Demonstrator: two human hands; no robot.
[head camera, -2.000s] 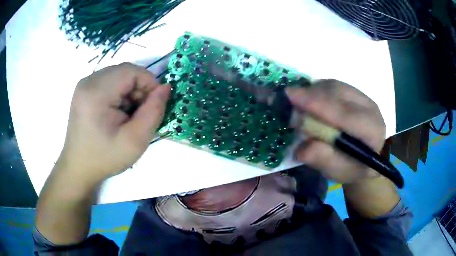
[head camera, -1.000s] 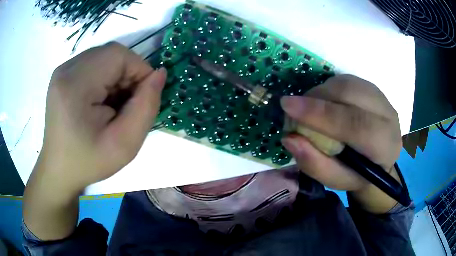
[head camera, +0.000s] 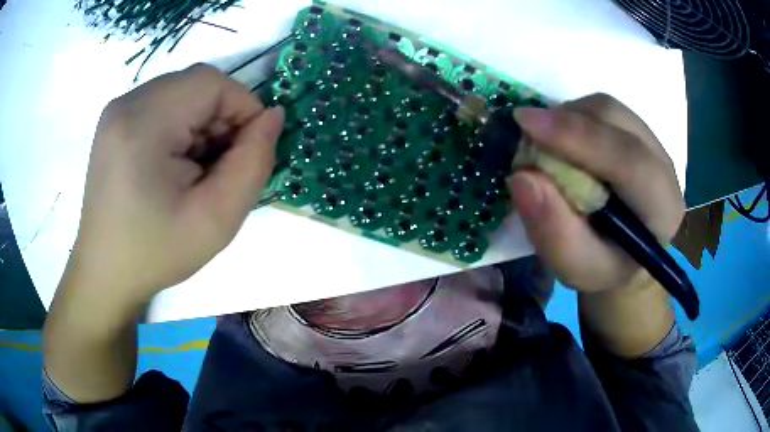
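Observation:
A green PCB panel (head camera: 380, 160) with rows of small round units and shiny dots lies tilted on white paper. My right hand (head camera: 599, 186) holds a soldering iron (head camera: 646, 249) by its tan and black handle. Its blurred metal barrel reaches up-left over the panel's upper part; I cannot tell whether the tip touches. My left hand (head camera: 181, 173) is at the panel's left edge, thumb and forefinger pinched together. A dark thin wire seems to run from these fingertips over the panel, but the pinch itself is mostly hidden. Dark lead wires (head camera: 263, 52) stick out from the panel's left side.
A loose heap of dark green wires (head camera: 148, 18) lies at the upper left of the white paper (head camera: 211, 295). A black ringed round guard (head camera: 696, 25) stands at the upper right. Brown pieces (head camera: 701, 236) and blue floor show beyond the bench edge at right.
Since one second ago, my right hand and the iron have moved up and right, the barrel now nearer the panel's upper edge. My left hand stays pinched at the left edge, almost unmoved.

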